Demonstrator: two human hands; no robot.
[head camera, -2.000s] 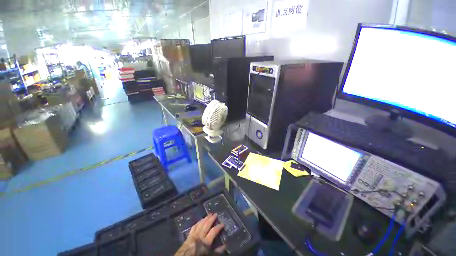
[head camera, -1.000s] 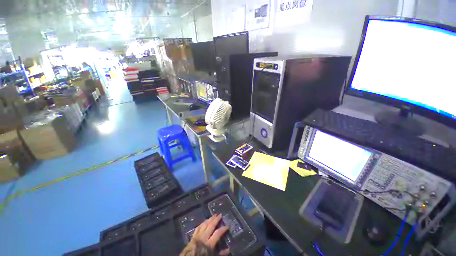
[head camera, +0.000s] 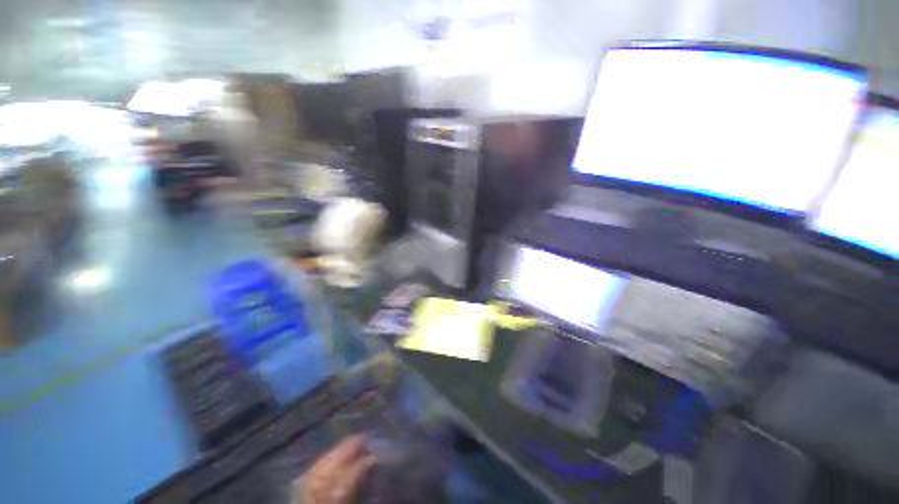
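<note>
My left hand (head camera: 340, 472) is low in the picture, left of centre, over the black phone trays (head camera: 266, 448). It is blurred and cut off near the bottom edge, and I cannot tell if its fingers hold anything. My right hand is not in view. A dark phone (head camera: 559, 386) lies on the pale-edged coupler plate (head camera: 593, 413) on the bench. A second pale-edged plate (head camera: 759, 448) shows at the lower right.
A yellow sheet (head camera: 449, 328) and small cards (head camera: 397, 307) lie on the bench. A white fan (head camera: 348, 236), a computer tower (head camera: 442, 197), a tester with lit screen (head camera: 565, 288) and bright monitors (head camera: 710, 128) stand behind. A blue stool (head camera: 258, 305) and another tray (head camera: 212, 384) are at left.
The view has swung right and blurred strongly. A second monitor and the right plate now show. My left hand appears lower and further left in the picture, still by the trays.
</note>
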